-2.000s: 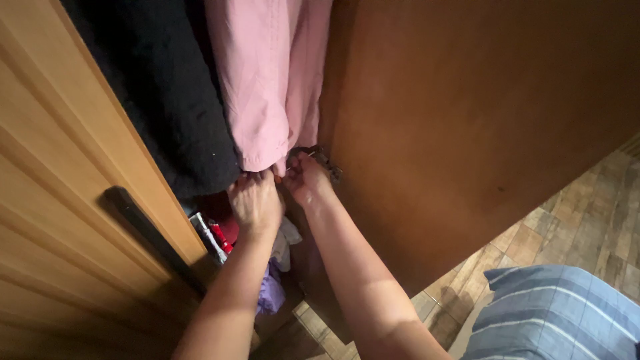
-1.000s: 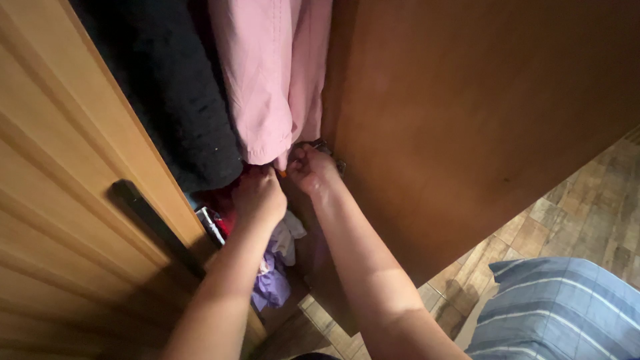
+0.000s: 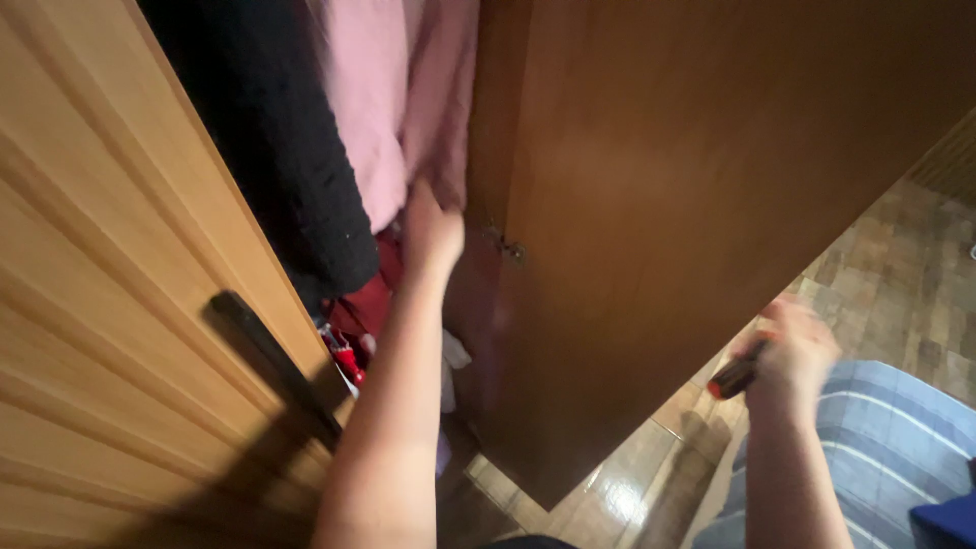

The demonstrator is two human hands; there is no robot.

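My left hand (image 3: 433, 229) is at the lower edge of a pink hanging garment (image 3: 374, 114), its fingertips hidden against the cloth; whether it grips the cloth cannot be told. Right of it, a metal hinge (image 3: 507, 245) sits at the inner edge of the brown wooden cabinet door (image 3: 648, 191). My right hand (image 3: 797, 347), blurred, is beyond that door's outer edge and holds a dark tool handle with an orange end (image 3: 736, 375). A black fuzzy garment (image 3: 267, 152) hangs left of the pink one.
On the left stands a ribbed light wood door (image 3: 99, 267) with a black bar handle (image 3: 267, 351). Red cloth (image 3: 366, 305) and other fabrics lie low inside the cabinet. A striped blue fabric-covered thing (image 3: 877, 435) is at the lower right, over wood-look floor tiles (image 3: 877, 282).
My right hand has moved from the hinge out to the right, past the door's edge, and the handle now shows in it. My left hand has shifted up against the pink garment.
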